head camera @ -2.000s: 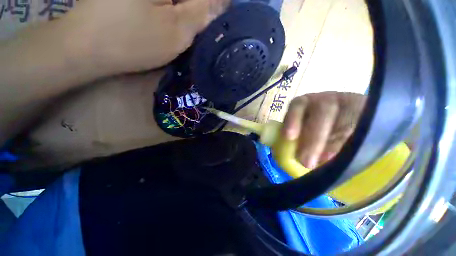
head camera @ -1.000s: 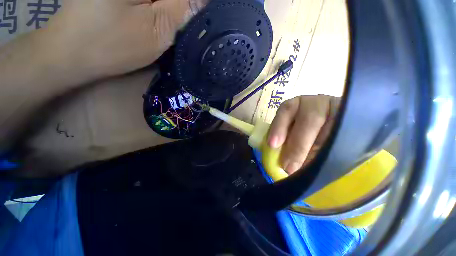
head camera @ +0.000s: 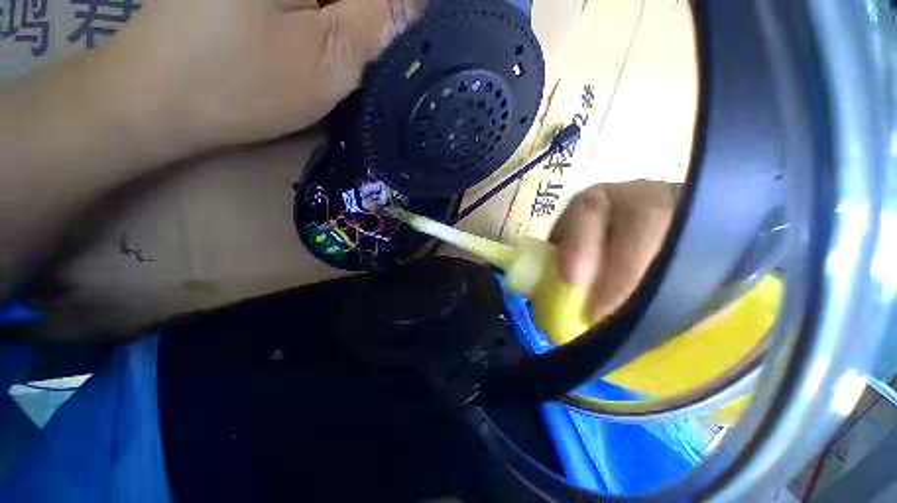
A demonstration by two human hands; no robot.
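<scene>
The speaker plate (head camera: 457, 108), a black disc with a ring of holes, is lifted and tilted over the open ear cup (head camera: 320, 216). My left hand (head camera: 266, 74) holds the plate at its upper left edge; some fingers are hidden behind it. In the cup are thin wires and a green circuit board (head camera: 328, 239). My right hand (head camera: 629, 241) grips the yellow glue bottle (head camera: 566, 307), partly hidden by the headband. Its pale nozzle tip is in the cup at the wires. The black headband pad (head camera: 679, 246) and shiny hoops (head camera: 836, 255) curve down the right side.
A brown cardboard sheet (head camera: 226, 216) with black handwritten characters lies under the cup. The boom microphone (head camera: 521, 169) points up right beside the cup. Another black ear cup (head camera: 423, 305) lies nearest my body. Blue clothing (head camera: 113, 427) shows at the bottom.
The headset and my left hand shift slightly in view, left and then a little back right. The bottle moves with them, its nozzle still in the cup among the wires.
</scene>
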